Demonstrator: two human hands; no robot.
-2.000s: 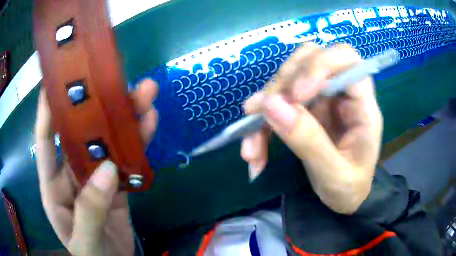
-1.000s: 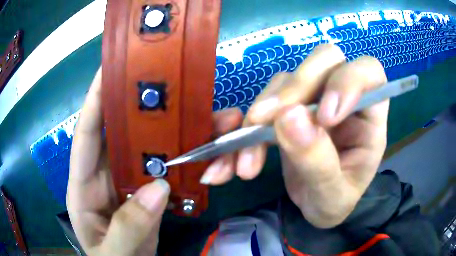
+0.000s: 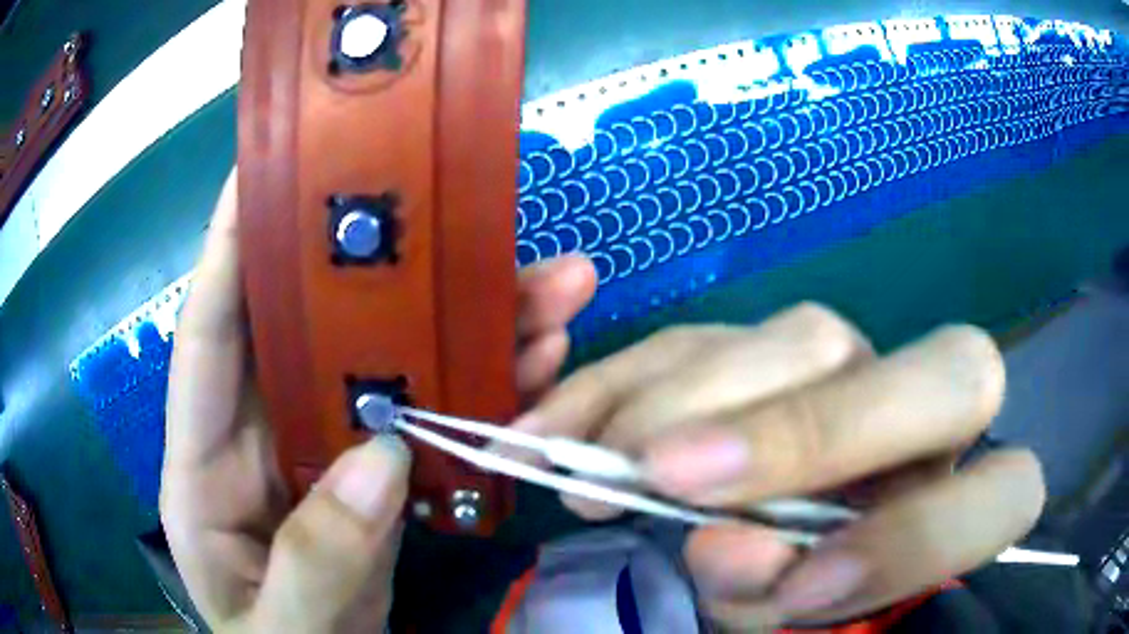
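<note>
My left hand (image 3: 297, 533) holds the red-brown carrier block (image 3: 477, 223) upright from behind, its thumb beside the lowest round part (image 3: 375, 411). Two more round parts show above it, one bluish (image 3: 359, 232) and one bright white (image 3: 363, 40), each in a black square recess. My right hand (image 3: 817, 458) holds the silver tweezers (image 3: 570, 477). Their two arms are seen slightly apart, and the tips are at the right edge of the lowest round part. I cannot tell whether a ring is between the tips. The block's top end is cut off by the picture's edge.
The blue ring sheet (image 3: 743, 186) with rows of pale arcs runs across the green surface (image 3: 792, 279), under strong glare. Another carrier block (image 3: 43, 118) lies at the upper left and one more (image 3: 31, 557) at the lower left. A white band (image 3: 124, 112) curves behind.
The block has swung right and upright in my left hand. The tweezers have come from the sheet side to the lowest round part. My right hand has lowered and turned over.
</note>
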